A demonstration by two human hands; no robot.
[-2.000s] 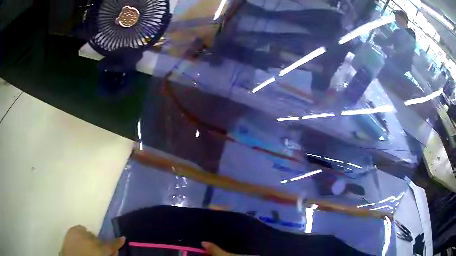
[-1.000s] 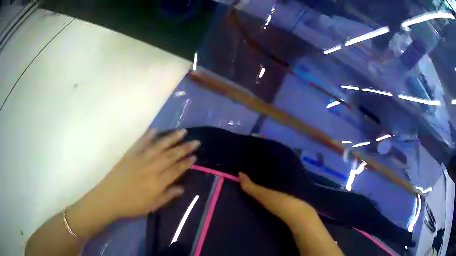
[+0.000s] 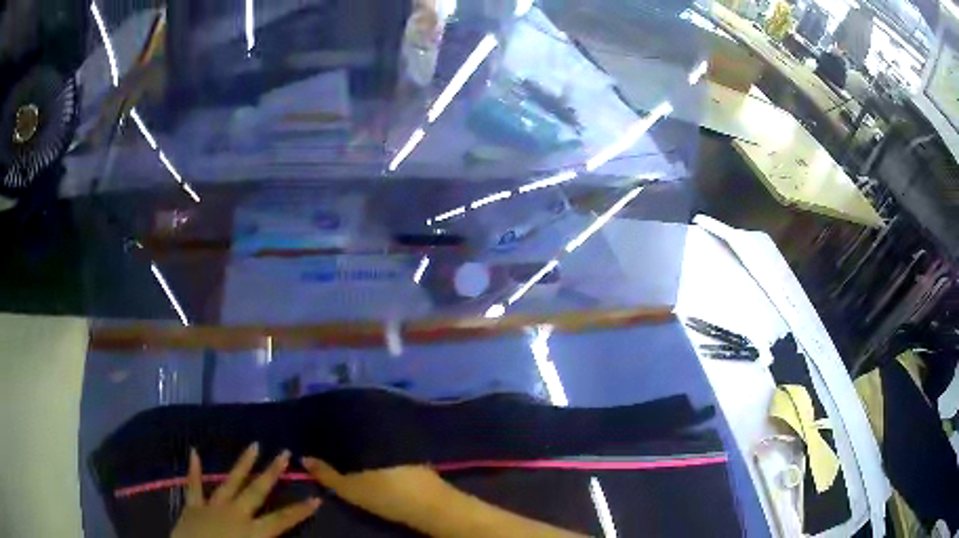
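A long black garment panel (image 3: 368,426) lies across the bluish clear template (image 3: 463,373), its far edge wavy. A pink line (image 3: 589,462) runs along its near side. My left hand (image 3: 237,499) lies with fingers spread on the dark cloth at the pink line. My right hand (image 3: 373,489) is beside it, reaching in from the right, fingertips down at the pink line; whether it pinches the cloth is hidden. The raised template lid (image 3: 358,137) stands beyond the brown-taped hinge (image 3: 463,328).
Thread snips (image 3: 720,338) lie right of the template. Yellow pieces (image 3: 804,426) rest on small dark cloth, near a pale ring-shaped tape roll (image 3: 786,476). A black fan (image 3: 29,126) is at far left. A yellow side table (image 3: 799,163) is at upper right.
The view has swung right and levelled. My left hand has come back toward the near edge, fingers spread, close to my right hand. The panel's whole length now shows.
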